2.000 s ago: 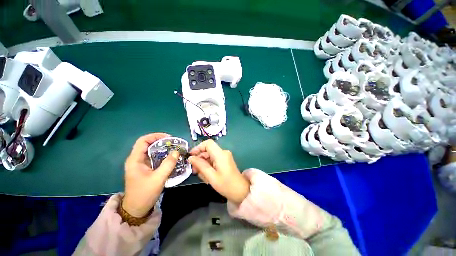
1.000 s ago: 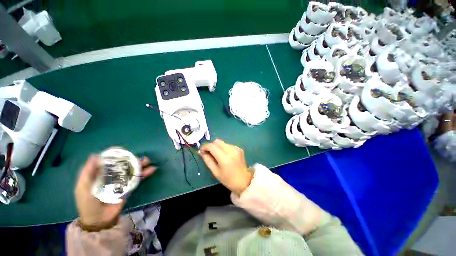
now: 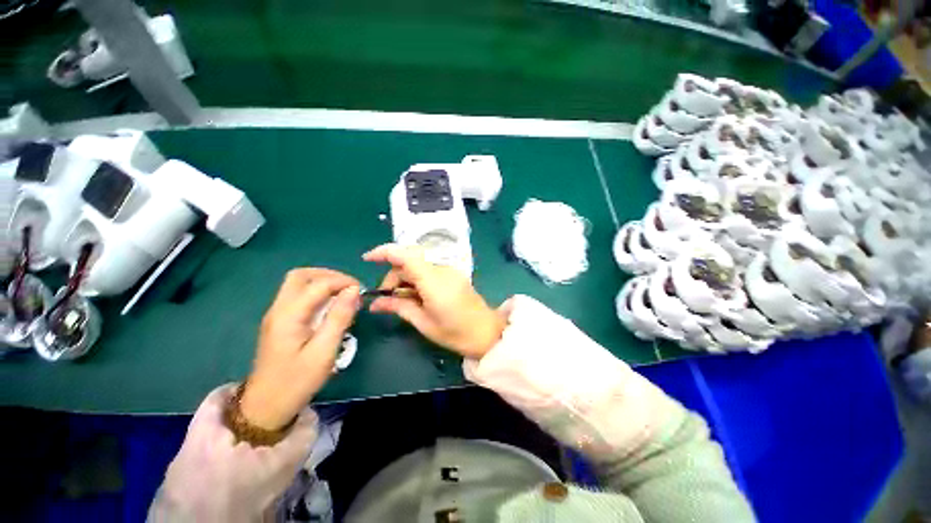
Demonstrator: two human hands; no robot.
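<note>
A white camera body (image 3: 433, 225) lies on the green mat with its dark square lens panel facing up. Its lower end is partly hidden behind my right hand. My left hand (image 3: 306, 327) and my right hand (image 3: 434, 296) meet just below the body. Thin dark wires (image 3: 378, 293) run between my fingertips, pinched on both sides. A small part of a white round housing (image 3: 347, 352) shows under my left hand; the rest is hidden. The tiny wire ends in the fingers are too small to make out.
A loose coil of white strands (image 3: 550, 240) lies right of the body. Stacked white housings (image 3: 704, 276) fill the right side, above a blue bin (image 3: 806, 409). White camera bodies (image 3: 138, 240) with wired ends stand at left. A grey post (image 3: 138, 61) rises at upper left.
My left hand has come back from the left to meet my right hand, and the housing is now mostly hidden. Both hands now hold dark wires. The view has shifted.
</note>
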